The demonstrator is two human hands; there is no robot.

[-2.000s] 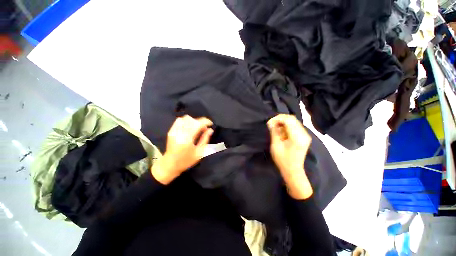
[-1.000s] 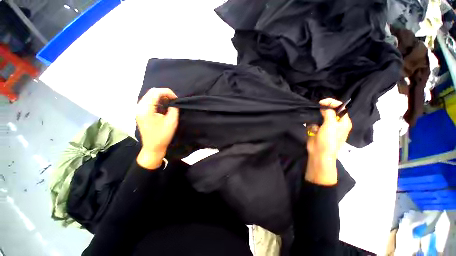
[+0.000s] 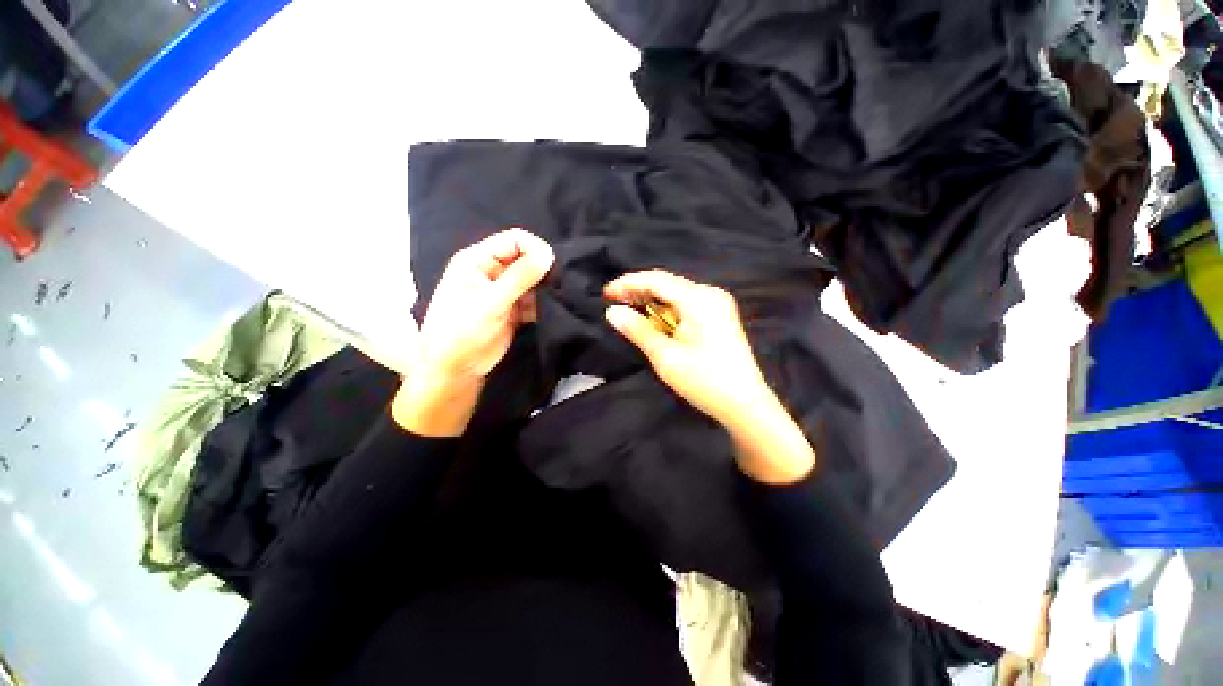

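A black garment (image 3: 604, 188) lies spread and bunched over the near part of the white table (image 3: 335, 81). My left hand (image 3: 483, 315) pinches the black cloth between thumb and fingers, left of centre. My right hand (image 3: 691, 342) is a short way to its right, with curled fingers around small yellow-orange thread snips (image 3: 660, 316). The snips are mostly hidden; their blades are not clear. The right fingertips are over the cloth; I cannot tell whether they touch it.
A large black garment pile (image 3: 872, 121) lies at the back right, a brown garment (image 3: 1111, 148) beyond it. Pale green cloth (image 3: 201, 389) and a black bundle (image 3: 268, 456) are at the lower left. Blue bins (image 3: 1140, 456) stand right. An orange-red stool (image 3: 34, 174) stands far left.
A second ago the cloth was stretched wide between my hands. Now my right hand has moved left, close to my left hand, which has moved slightly right, and the cloth is slack.
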